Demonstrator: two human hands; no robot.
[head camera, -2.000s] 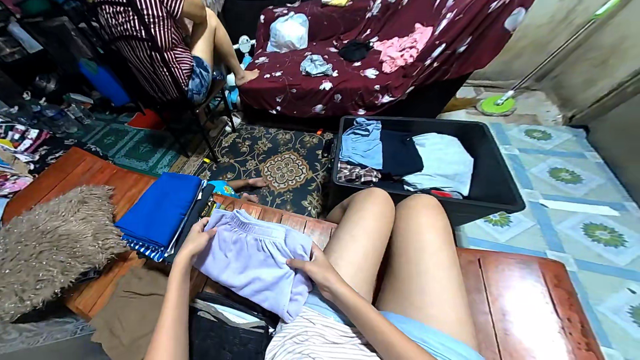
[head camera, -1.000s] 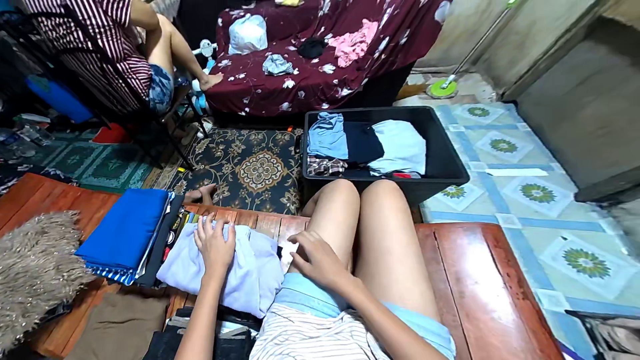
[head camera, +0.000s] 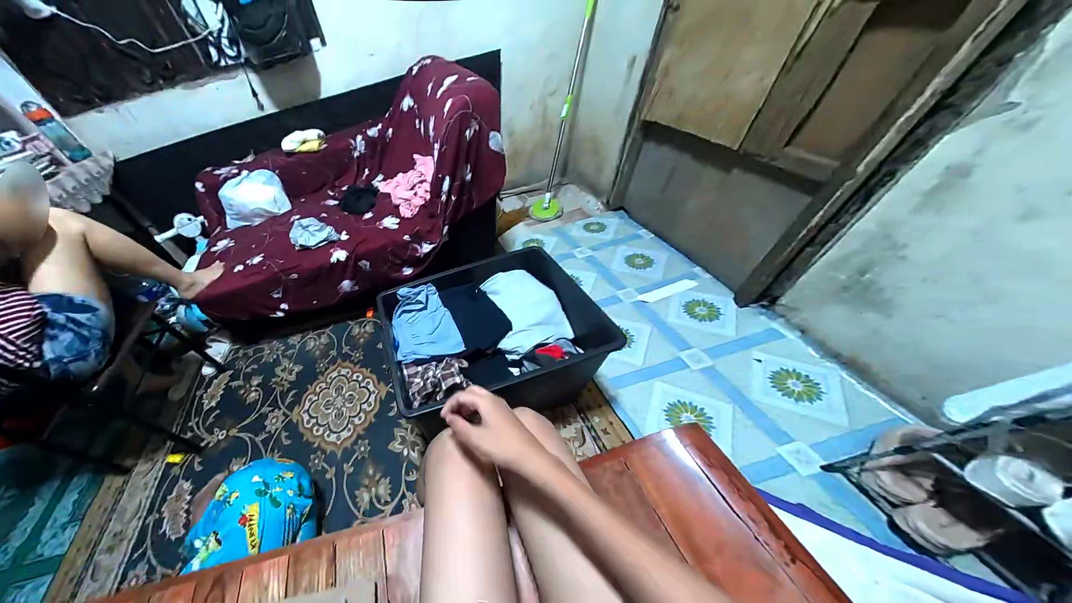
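My right hand (head camera: 486, 427) hovers over my knees, near the front edge of a black plastic bin (head camera: 603, 339), its fingers loosely curled and nothing plainly in them. Inside the bin lie folded light blue cloth (head camera: 425, 322), dark navy cloth (head camera: 476, 316), a pale grey-white garment (head camera: 528, 310), checked cloth (head camera: 434, 379) and a small red piece (head camera: 551, 352). My left hand is outside the view, and so is the lavender garment.
I sit on a wooden bench (head camera: 662, 486). A person in blue printed clothing (head camera: 255, 511) is low beside it on the patterned rug (head camera: 339, 406). Another person's bare leg (head camera: 138, 255) reaches the cloth-covered sofa (head camera: 335, 260). A shoe rack (head camera: 930, 502) stands right; a mop (head camera: 546, 208) leans behind.
Earlier both hands were on the lavender garment on the bench; now my right hand is off it, near the bin. The view has swung up and right, leaving my left hand out.
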